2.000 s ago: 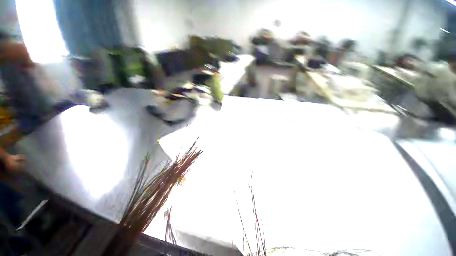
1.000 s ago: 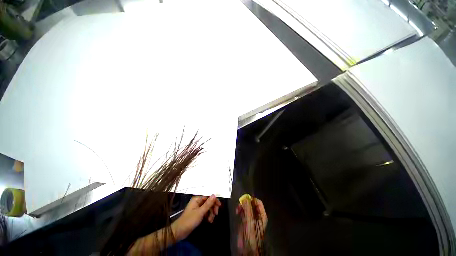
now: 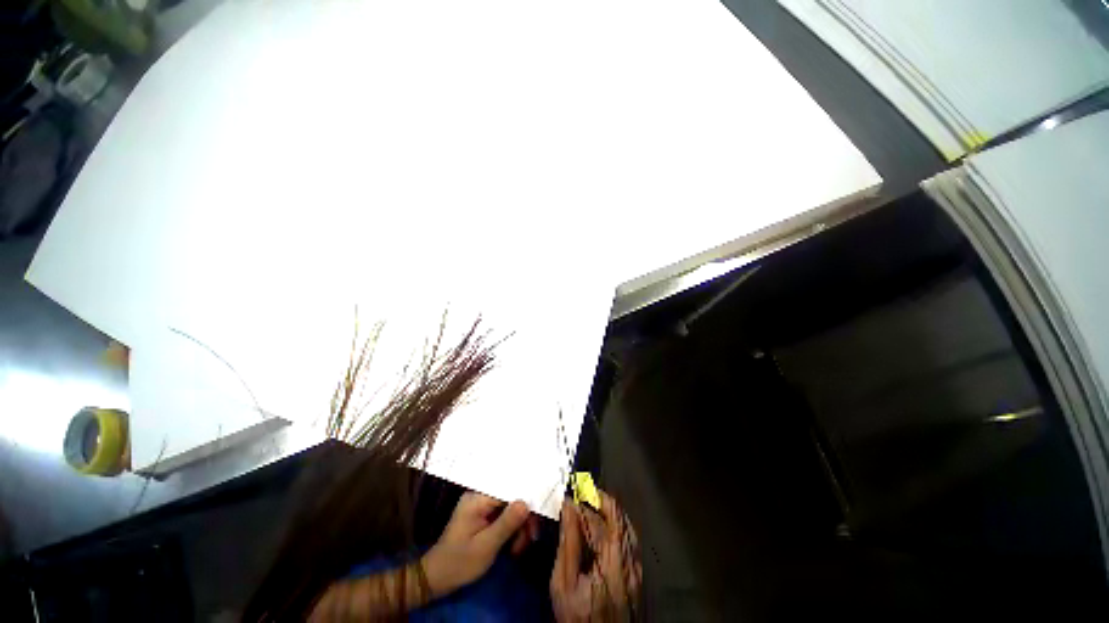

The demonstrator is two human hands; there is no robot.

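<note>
A large white sheet [image 3: 401, 207] fills the middle of the view, with one corner hanging past the table's front edge. My left hand [image 3: 478, 535] grips the sheet's near edge just left of that corner, thumb on top. My right hand [image 3: 596, 566] is just right of the corner and holds a small yellow tape piece [image 3: 586, 489] at its fingertips, beside the sheet's edge. Hair strands cover part of my right hand. A yellow tape roll [image 3: 100, 441] stands on the grey table at the left.
White sheet stacks [image 3: 1058, 231] lie on tables at the right, with a yellow bit [image 3: 969, 147] at a corner. A dark gap lies between tables. A small brown-orange scrap [image 3: 116, 355] is beside the roll. A pale roll [image 3: 83, 78] and dark cloth [image 3: 37, 164] are at far left.
The view has swung from the room down to the sheet. Since the last earlier frame, my right hand has moved closer to the corner with the tape piece. My left hand stays on the edge.
</note>
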